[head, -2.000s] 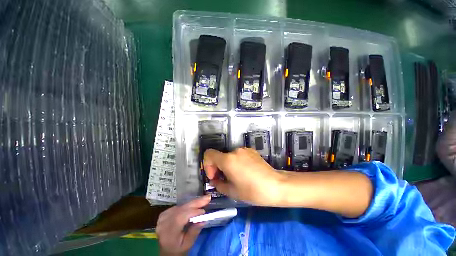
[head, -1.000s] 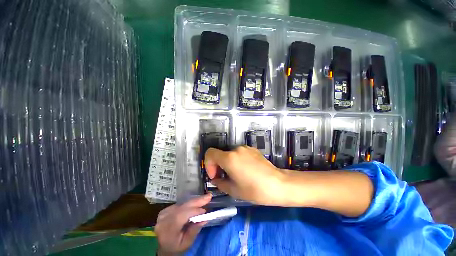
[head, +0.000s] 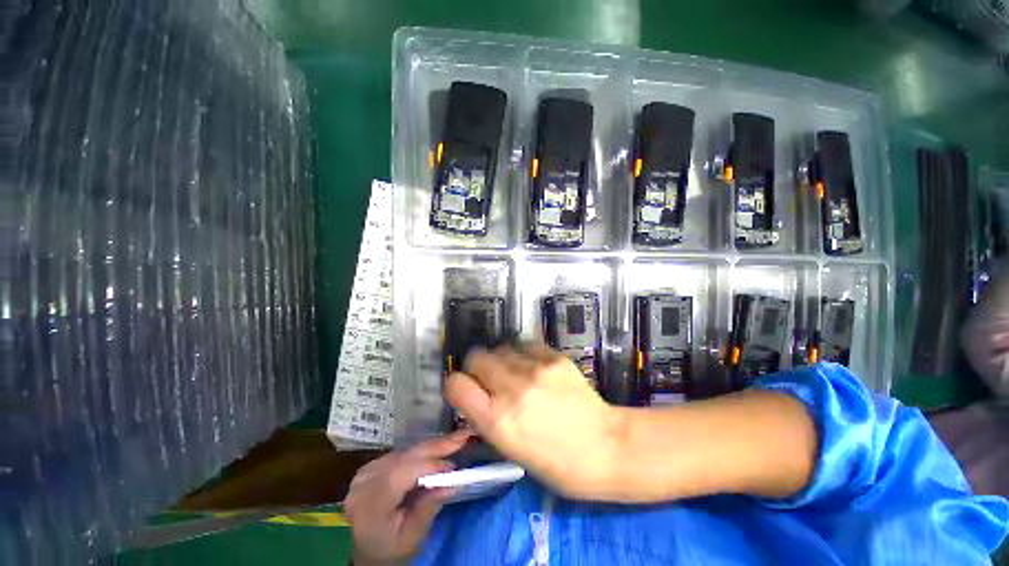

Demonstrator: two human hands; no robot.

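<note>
A clear blister tray (head: 675,257) holds two rows of black handheld units, such as the top-row unit (head: 664,171) with an orange spot on its left side. My right hand (head: 542,415) is over the front-left unit (head: 476,321) and hides its lower part; the hand is blurred, and whether its fingertips hold a label cannot be seen. My left hand (head: 393,495) is at the tray's front-left edge and holds a folded white label sheet (head: 474,477) between its fingers.
Stacked clear trays (head: 155,254) rise at the left. A printed label sheet (head: 365,365) lies partly beside the blister tray on the green bench (head: 343,111). Black strips (head: 940,260) lie at the right, with part of another person (head: 987,332) at the right edge.
My right hand has shifted slightly down over the front-left unit, and its fingers have changed pose. My left hand keeps the folded sheet in about the same place.
</note>
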